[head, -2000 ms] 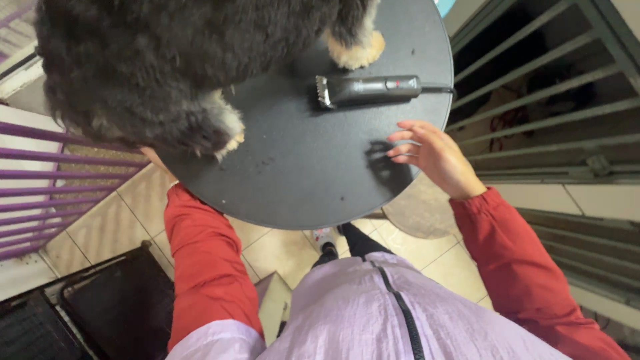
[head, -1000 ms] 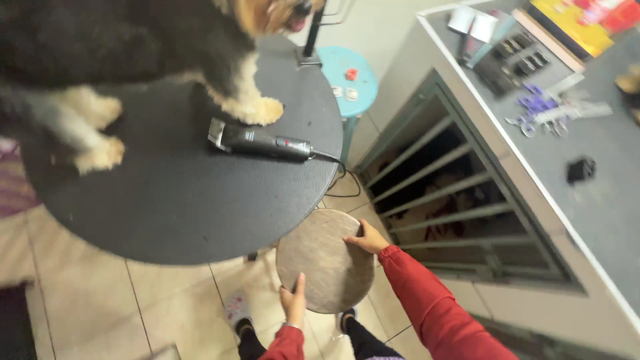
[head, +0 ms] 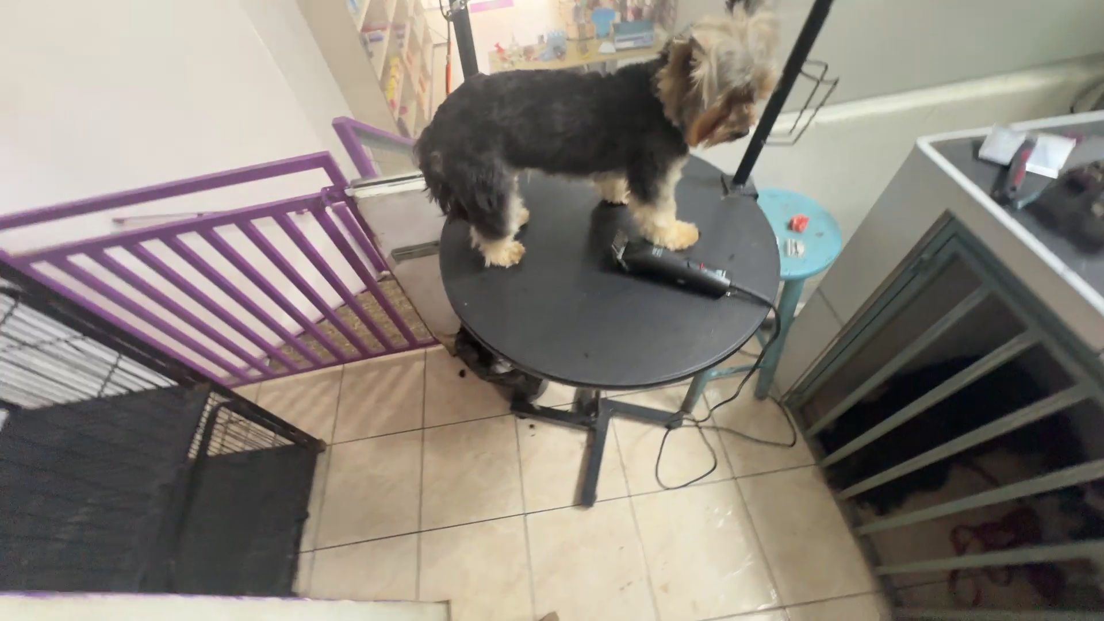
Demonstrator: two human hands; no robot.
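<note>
Neither my left hand nor my right hand shows clearly; only a tiny brownish bit, too small to identify, touches the bottom edge of the view. A small black and tan dog (head: 561, 121) stands on a round black grooming table (head: 595, 345), its head toward the right. By its front paws lies a black electric hair clipper (head: 675, 267), blade to the left. From the clipper a black cord (head: 777, 323) runs over the table's right edge and down to the floor.
A turquoise stool (head: 815, 259) with small items stands behind the table at right. A black post (head: 780, 95) rises from the table's edge. Purple gate (head: 250, 276) and black wire crate (head: 112, 483) are at left. At right is a counter (head: 975, 190) above a barred enclosure (head: 975, 440).
One second ago both hands held a round wooden stool top near the table; now hands and stool top are out of sight. The view has swung up and back, showing the whole dog.
</note>
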